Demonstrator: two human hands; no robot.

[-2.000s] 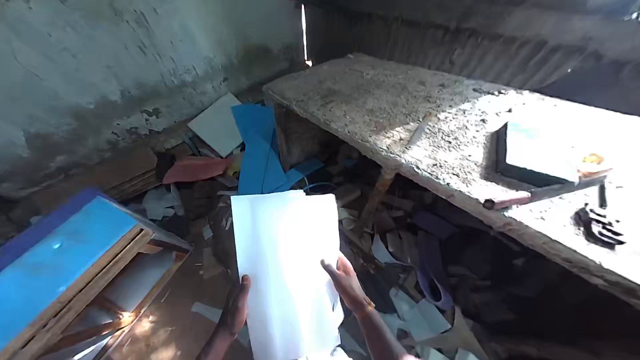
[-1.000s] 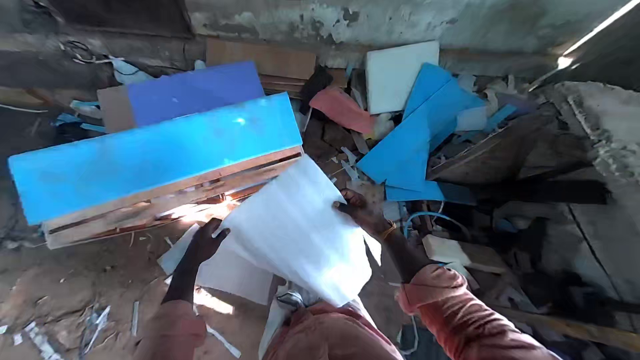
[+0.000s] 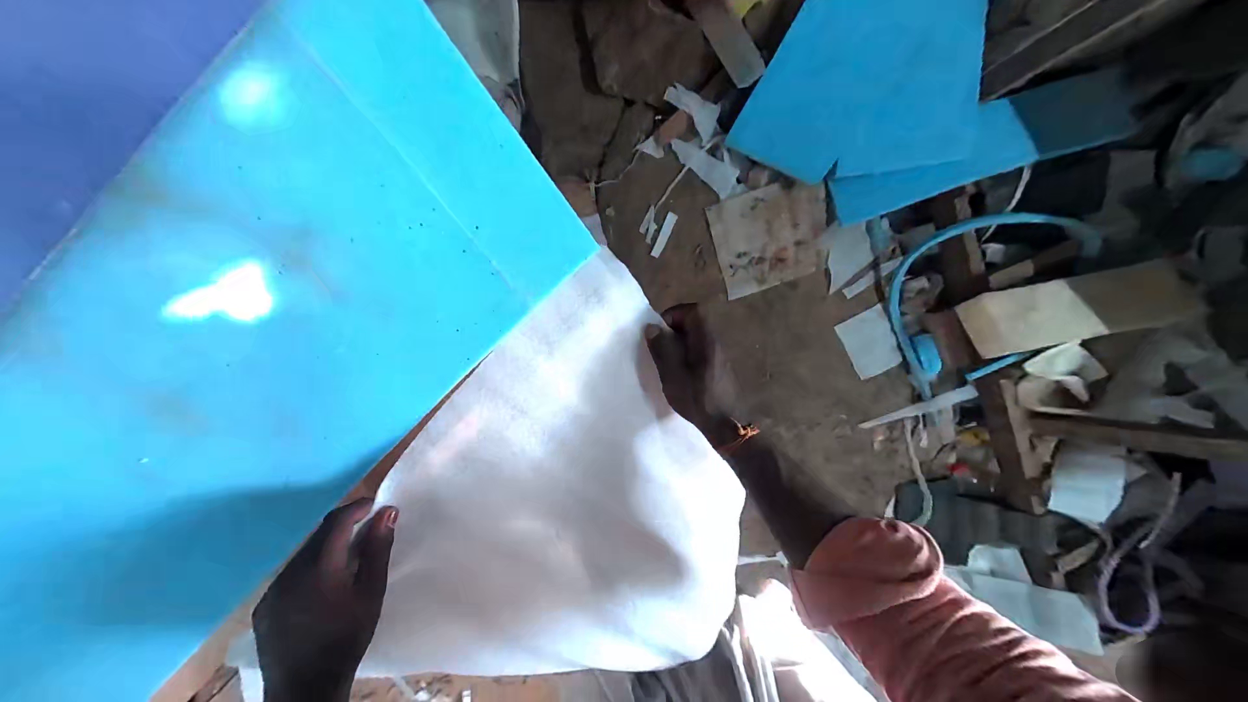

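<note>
A white flexible sheet (image 3: 556,507) spans the space between my hands, its far corner against the edge of a blue-topped wooden bench or table (image 3: 322,292). My left hand (image 3: 331,585) grips the sheet's left edge, close beside the blue top. My right hand (image 3: 682,351) holds the sheet's upper right edge; its fingertips are partly hidden. An orange band circles the right wrist. The sheet's near side bulges and curves down over my lap.
A purple sheet (image 3: 97,107) lies beyond the blue top. Blue sheets (image 3: 877,97) rest on the floor at upper right. A curved blue strip (image 3: 902,292), a pale board (image 3: 1072,307), wood pieces and white scraps litter the ground to the right.
The view has swung from the rough slab to the blue-topped piece and is now closer to it. The white sheet, held in both hands, has come up against the blue top's edge.
</note>
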